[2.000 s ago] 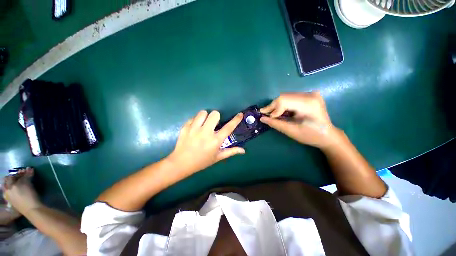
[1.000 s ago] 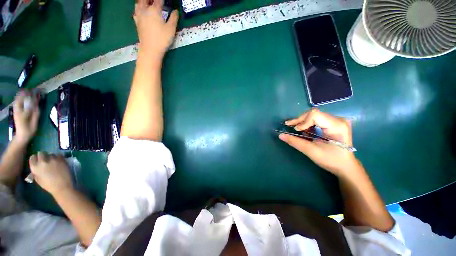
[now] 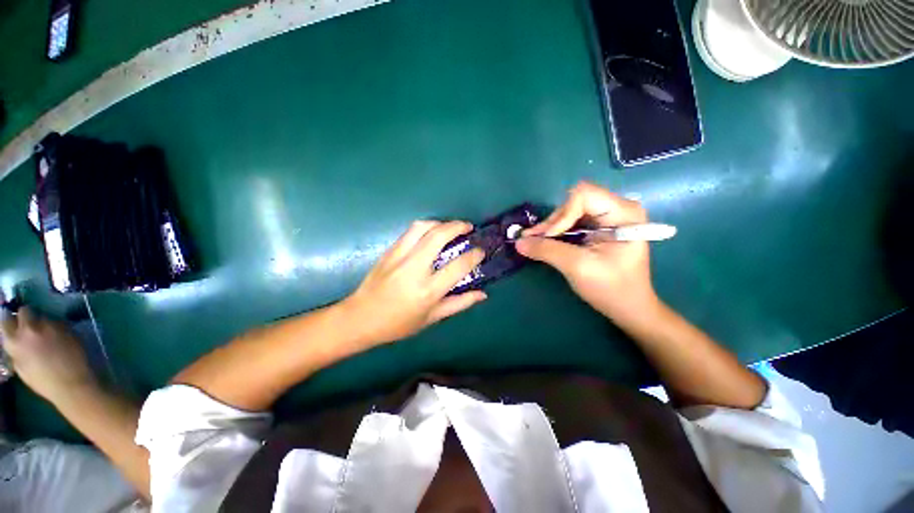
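Note:
A black handset (image 3: 493, 263) lies on the green table top in front of me, tilted up to the right. It has pale key marks and a small round white disc (image 3: 513, 231) near its right end. My left hand (image 3: 416, 281) is bare and holds the handset's left part with its fingers across it. My right hand (image 3: 599, 245) is bare and grips a thin tweezers-like tool (image 3: 641, 232) with a pale rear end. The tool's tip is at or beside the disc; whether it touches cannot be told.
A stack of black handsets (image 3: 110, 215) stands at the left. A smartphone (image 3: 649, 85) and a small fan (image 3: 837, 30) are at upper right. Another handset (image 3: 60, 28) lies beyond the pale strip (image 3: 190, 55). Another person's hand (image 3: 45, 351) is at lower left.
My left hand has come back from beyond the pale strip to the middle and now holds a handset. My right hand has moved left with the tool to the handset's disc.

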